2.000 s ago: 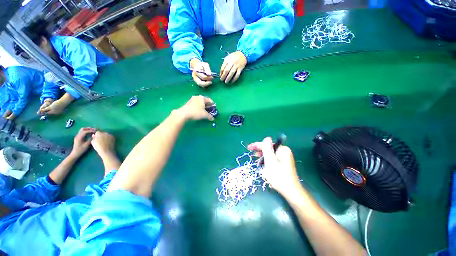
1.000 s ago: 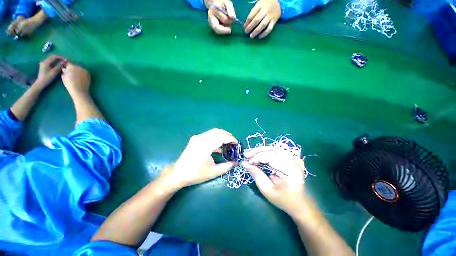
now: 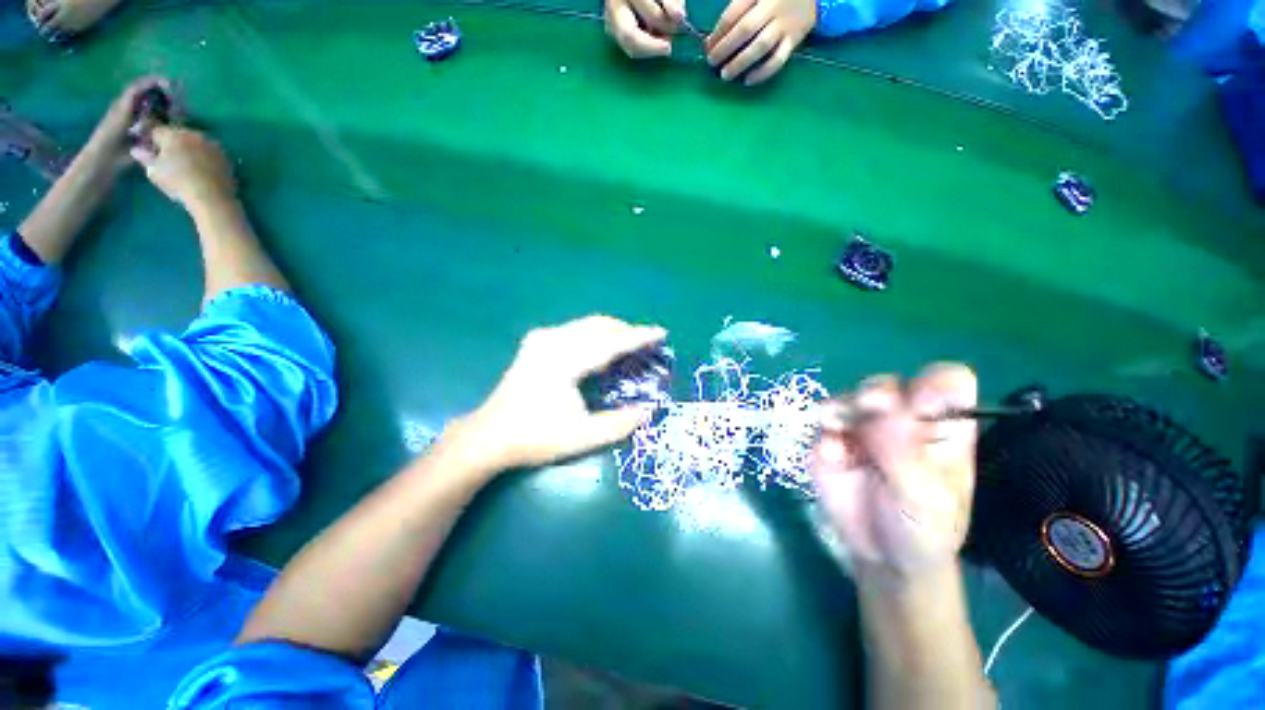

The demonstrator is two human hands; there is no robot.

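My left hand (image 3: 562, 395) holds a dark squarish device housing (image 3: 635, 377) between thumb and fingers, at the left edge of a tangled heap of white strands (image 3: 708, 451). My right hand (image 3: 899, 479) is raised to the right of the heap, palm partly turned up and blurred. It holds a slim dark tool (image 3: 971, 412) that points right towards the fan. Pale blurred lines run between the housing and my right fingers; whether they are a strand held there cannot be told.
A black desk fan (image 3: 1110, 527) stands close to my right hand. Dark units (image 3: 864, 262) lie singly on the green surface (image 3: 555, 153) beyond. Another person's hands (image 3: 715, 35) are at the far side, with a second white heap (image 3: 1057, 58). A person in blue (image 3: 181, 416) sits at the left.
My right hand has moved away from the housing to the right. My left hand still holds the housing. The units on the strip have shifted right in view. A pale blurred patch now shows above the heap.
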